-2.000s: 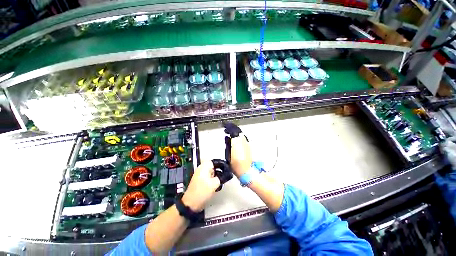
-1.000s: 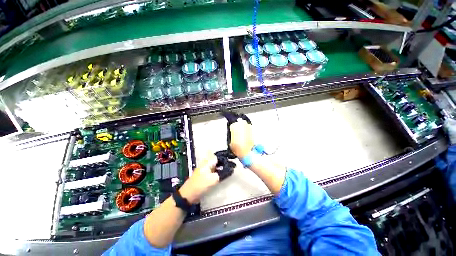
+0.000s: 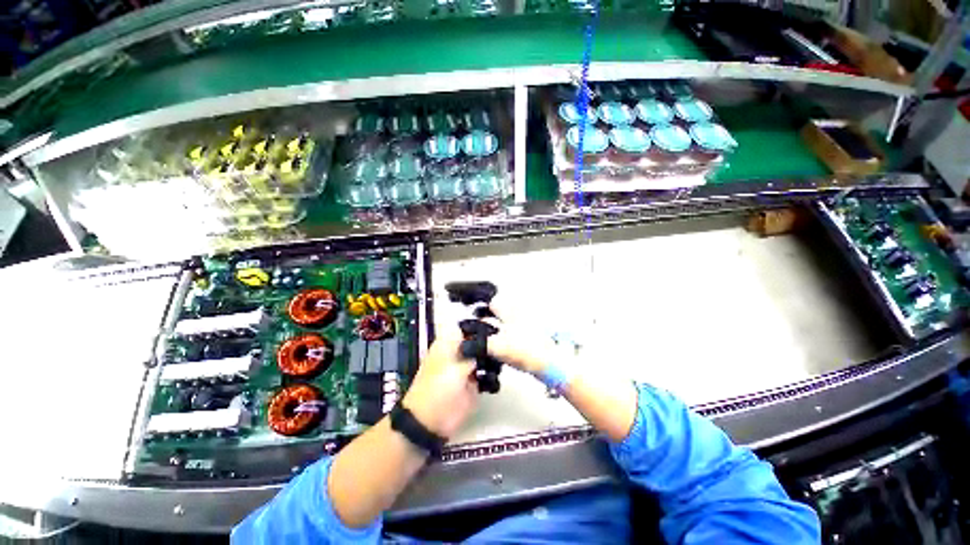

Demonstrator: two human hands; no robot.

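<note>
My left hand [image 3: 450, 378], with a black band on its wrist and black finger cots, is over the whitish surface [image 3: 681, 309], right of the board. My right hand [image 3: 508, 343] meets it, and the black-covered fingers of both overlap. A light blue strap [image 3: 555, 375] is on my right wrist. The overlap and blur hide whether either hand holds anything. The green circuit board [image 3: 335, 367] lies in its black carrier [image 3: 422, 319] at the left. It bears three large copper rings in a column, a smaller ring and long whitish bars.
Clear trays of yellow-topped parts [image 3: 255, 160], teal-topped parts [image 3: 410, 170] and pale blue-topped parts [image 3: 628, 138] stand on the shelf behind. A brown box [image 3: 846, 149] is at right. Another board [image 3: 899, 256] lies on the rails at right. A blue coiled cord [image 3: 584, 117] hangs down.
The right hand has come down and towards me, and its fingers now overlap the left hand's. The whole view has shifted slightly. The board's parts look the same.
</note>
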